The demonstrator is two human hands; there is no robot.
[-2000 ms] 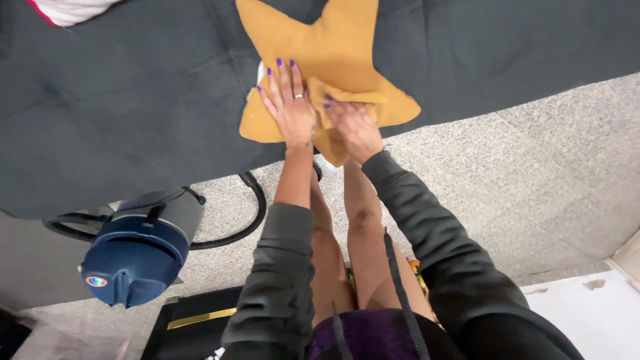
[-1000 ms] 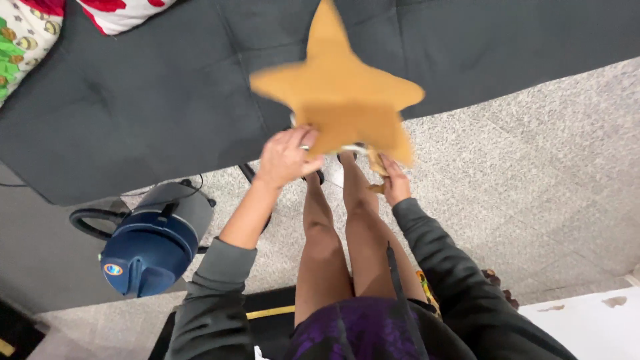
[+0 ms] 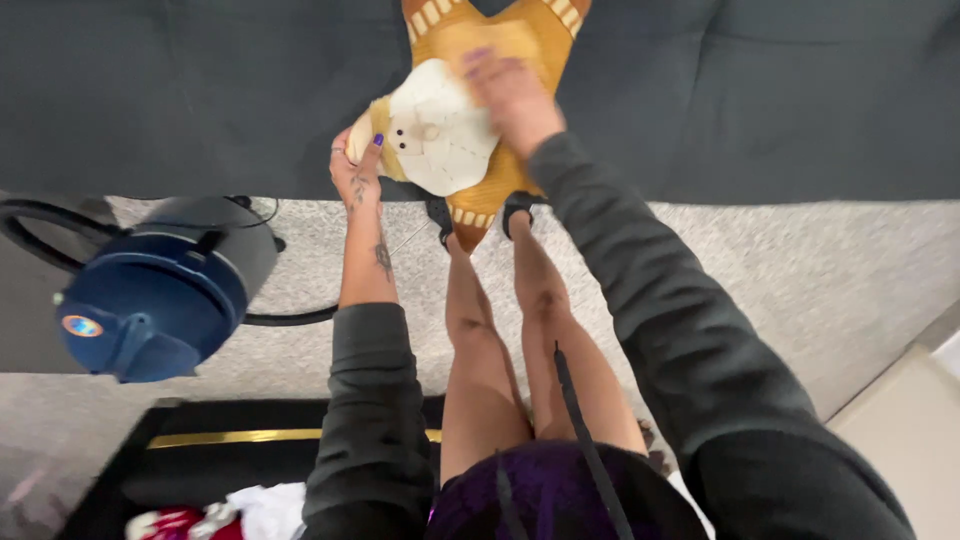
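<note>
A star-shaped mustard plush cushion lies on the grey upholstered seat, face side up, with a white beard, two black bead eyes and cream-striped points. My left hand grips its left point, the thumb on top near the small face. Blurred by motion, my right hand is over the upper middle of the cushion, beside the white beard; whether it touches the fabric, I cannot tell. A light tan patch under its fingers is blurred too.
A blue and grey canister vacuum cleaner with a black hose stands on the speckled floor at left. Below is a black piece of furniture with a gold strip, red and white cloth items on it. The grey seat spans the top.
The star cushion, plain side up before, now shows its decorated face. My left hand has moved to its left point, and my right hand from its lower edge to above its upper middle.
</note>
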